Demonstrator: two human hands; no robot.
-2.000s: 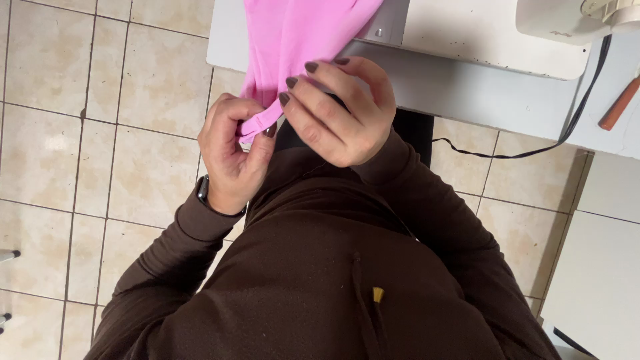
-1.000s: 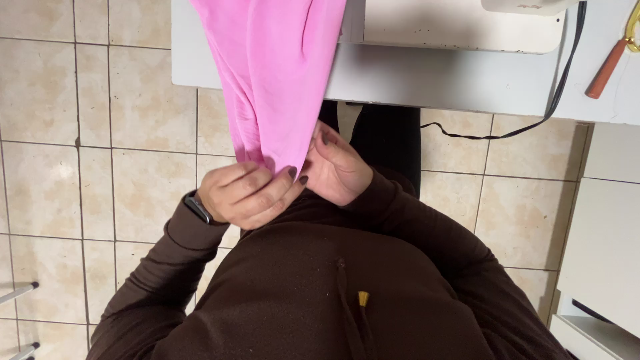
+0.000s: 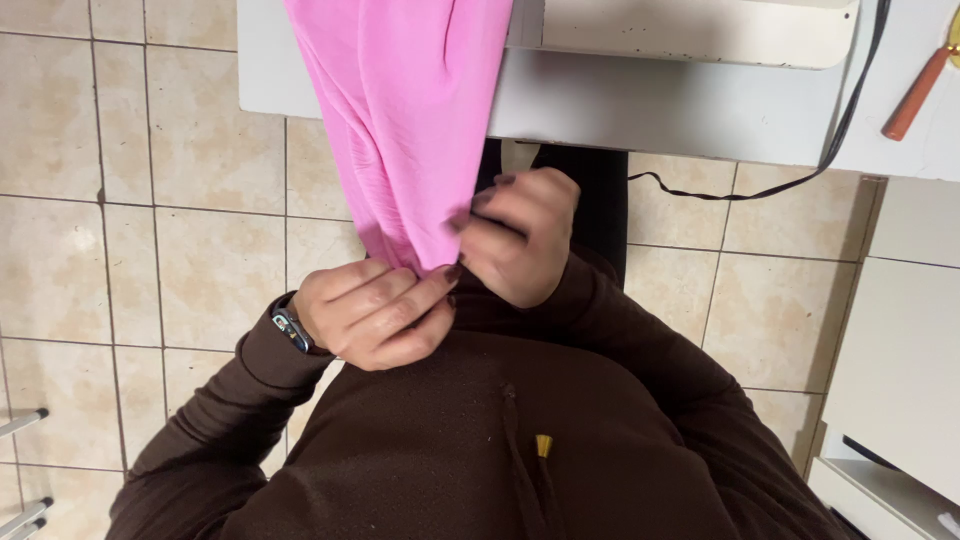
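Observation:
A long piece of pink fabric point(image 3: 420, 112) hangs over the table's front edge and narrows toward my hands in front of my waist. My left hand point(image 3: 379, 311), with a watch on its wrist, is closed on the fabric's lower end, thumb and fingertips pinching it. Close on the right, my right hand point(image 3: 525, 236) has its curled fingers at the fabric's right edge near the lower corner. Its fingertips are blurred, and whether they grip the cloth cannot be told. The very end of the fabric is hidden behind my left fingers.
A white table point(image 3: 600, 101) bears the pale base of a machine point(image 3: 697, 34). A black cord point(image 3: 844, 127) drops over its front edge. At the right lies a tool with an orange-brown handle point(image 3: 916, 94). White drawers point(image 3: 892, 337) stand at the right; metal legs point(image 3: 26, 421) show lower left.
Two seconds ago both hands held a narrow folded pink edge close to the table. The fabric now hangs longer and spread, and my left hand's back faces up. The view has shifted somewhat.

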